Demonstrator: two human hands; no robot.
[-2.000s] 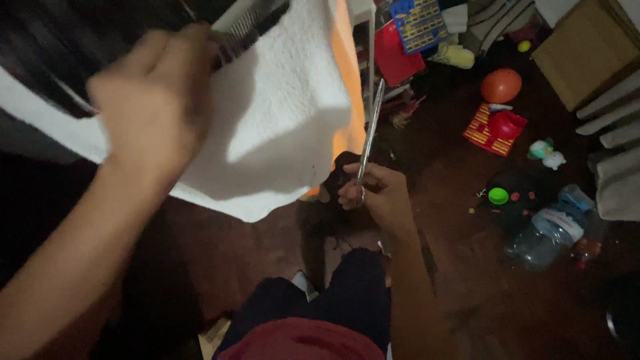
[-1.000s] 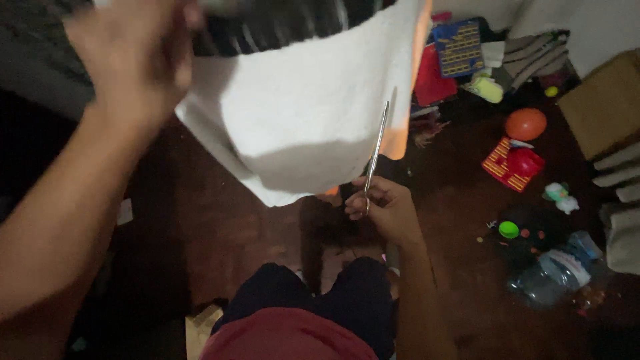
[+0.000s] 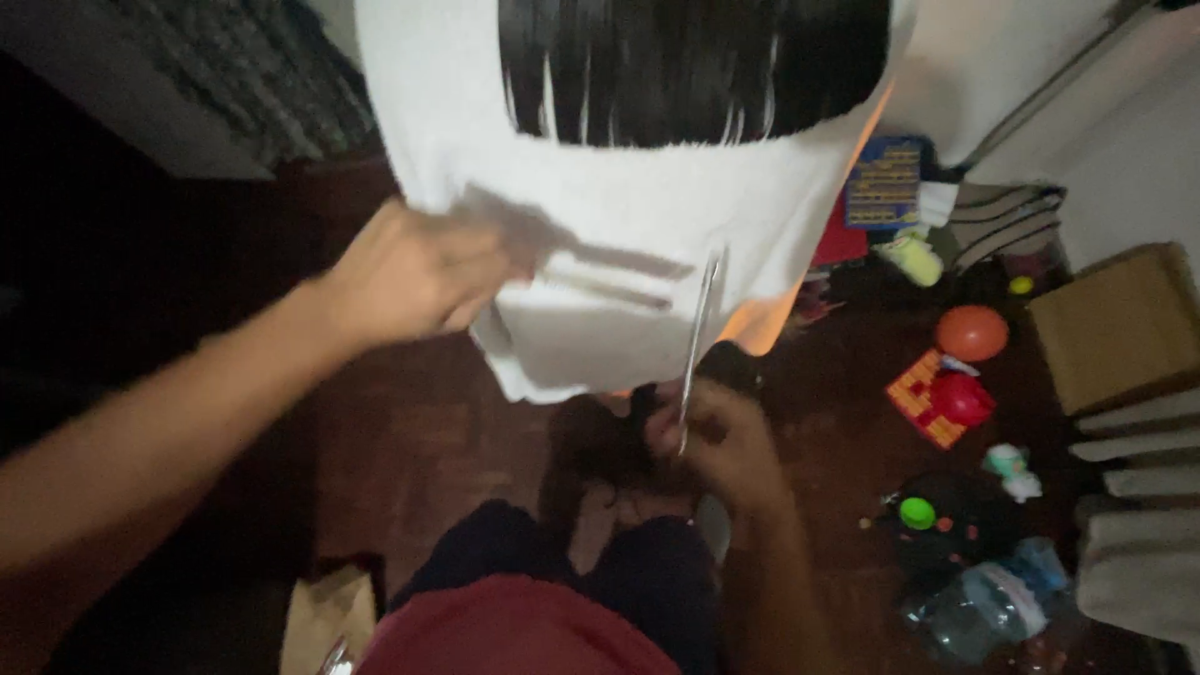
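Note:
Straight dark hair (image 3: 694, 70) of a person hangs over a white towel (image 3: 619, 197) on their back, its lower edge lying on the cloth. At the towel's left side, my left hand (image 3: 436, 272) is blurred and holds a thin comb (image 3: 605, 292), seen nearly edge-on, across the towel below the hair. My right hand (image 3: 712, 431) holds metal scissors (image 3: 697, 347) by the handles near the towel's lower right, with the blades pointing up and close together. Orange cloth (image 3: 764, 323) shows beneath the towel's right edge.
On the wooden floor at right lie an orange balloon (image 3: 972, 333), a red and yellow card (image 3: 923, 398), a green cup (image 3: 917, 513) and a large clear plastic bottle (image 3: 980, 609). A cardboard box (image 3: 1116, 328) stands by the wall. A brown paper bag (image 3: 328, 619) is at the bottom left.
My left hand has come down from the hair to the towel's left side, with the comb. The hair's lower edge now shows whole. My right hand still holds the scissors upright.

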